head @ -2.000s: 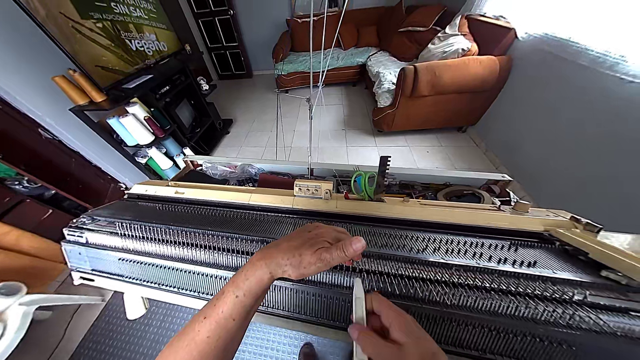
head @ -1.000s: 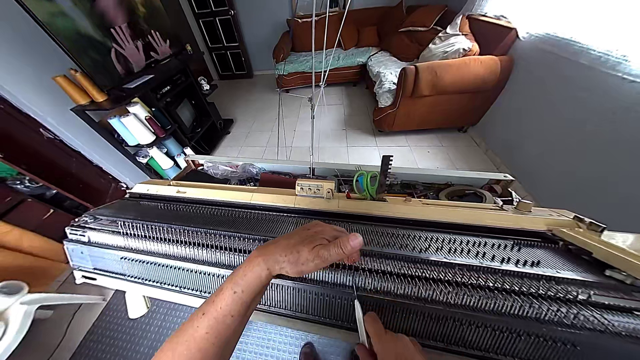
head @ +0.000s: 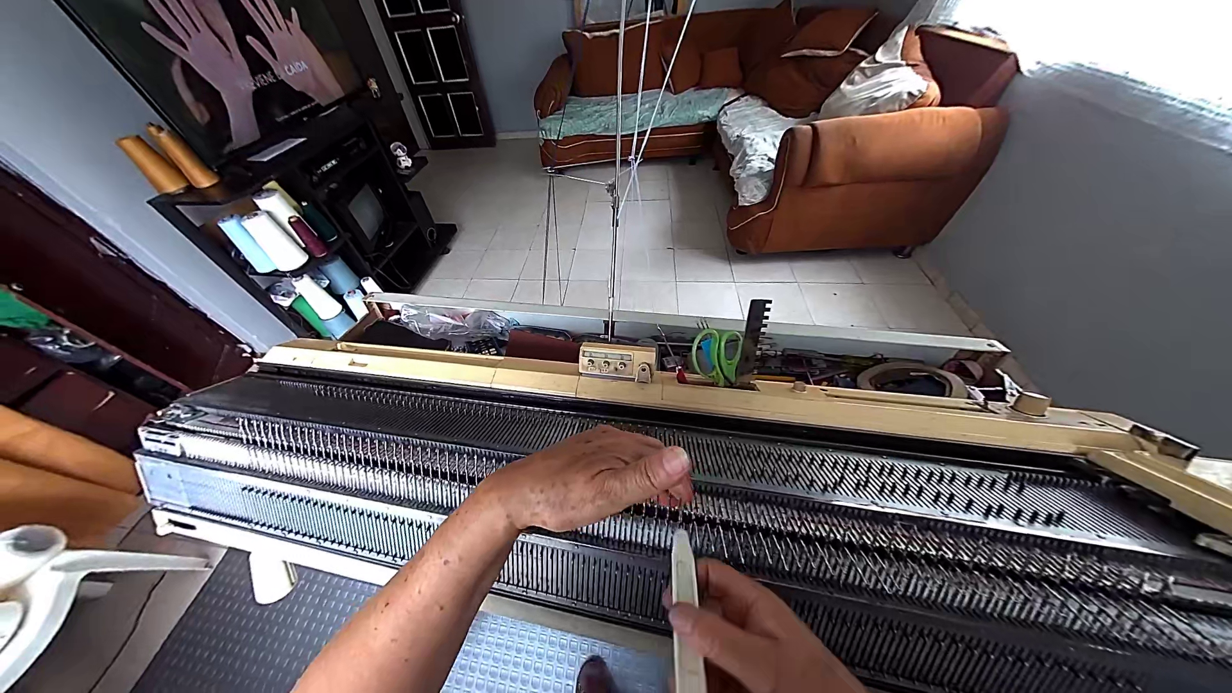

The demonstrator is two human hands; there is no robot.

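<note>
A knitting machine with two needle beds [head: 356,409] spans the view. Over the middle of its needles lies my left hand [head: 597,479], palm down with the thumb pointing right; whether its curled fingers hold anything is hidden. My right hand [head: 746,626], lower and to the right, grips a slim whitish hand tool [head: 686,597] whose tip points up at the needle rows, just below my left fingertips. Rows of metal needles [head: 828,539] stand out between the beds on both sides of my hands.
Green-handled scissors [head: 717,356] and a black comb [head: 756,332] stand behind the beds, near a control panel [head: 617,361]. Thin yarn mast [head: 613,250] rises at centre. Yarn cones [head: 274,241] fill a shelf at left; a white plastic object [head: 48,587] is at lower left.
My right hand and the tool have shifted slightly, and the tool's thin dark tip seen one second ago no longer shows. My left hand has stayed nearly still.
</note>
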